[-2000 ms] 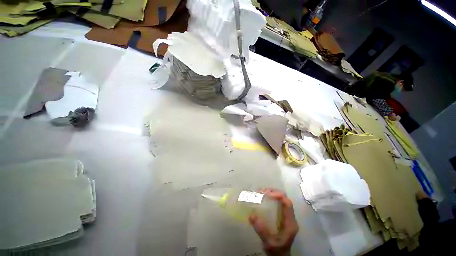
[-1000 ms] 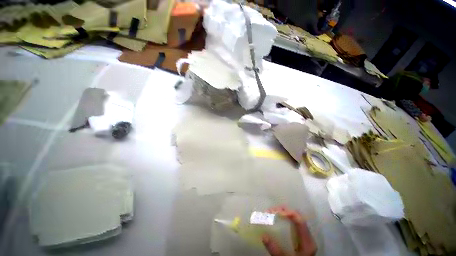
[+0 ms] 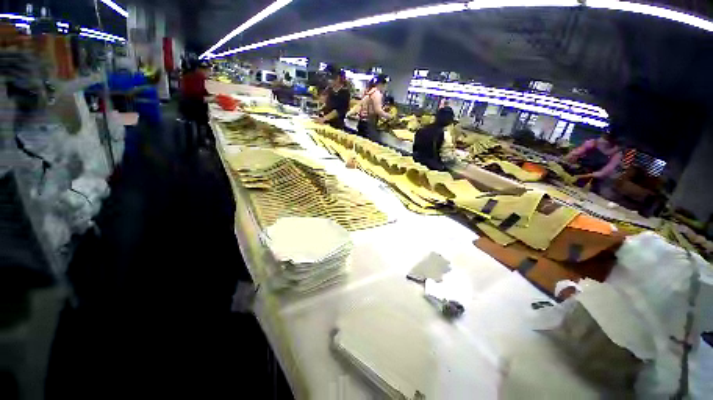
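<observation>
Neither of my hands is in the picture, and the glue bottle does not show. Nearest in front of me is a low pile of grey-beige panels [image 3: 391, 340] at the bottom middle, partly cut off by the lower edge. Beyond it, a dark glue wad [image 3: 452, 309] lies on white and grey scraps [image 3: 430, 268]. A thicker stack of pale panels [image 3: 307, 242] stands near the table's left edge. At the right is a stack of grey-beige panels [image 3: 594, 336] beside the white tied bundle [image 3: 664, 289].
Olive-yellow pieces [image 3: 508, 211] run along the table, with brown panels [image 3: 532, 273] near the bundle. Fanned olive panels [image 3: 305, 195] lie beyond the pale stack. Several people [image 3: 430, 141] are at the far tables. A dark aisle [image 3: 164, 273] runs along the left side, with white bags [image 3: 74, 203] beyond.
The view has swung left and up, bringing in the long table, aisle and people. The hand with the glue bottle, the tape roll and the white backing stack have left the picture.
</observation>
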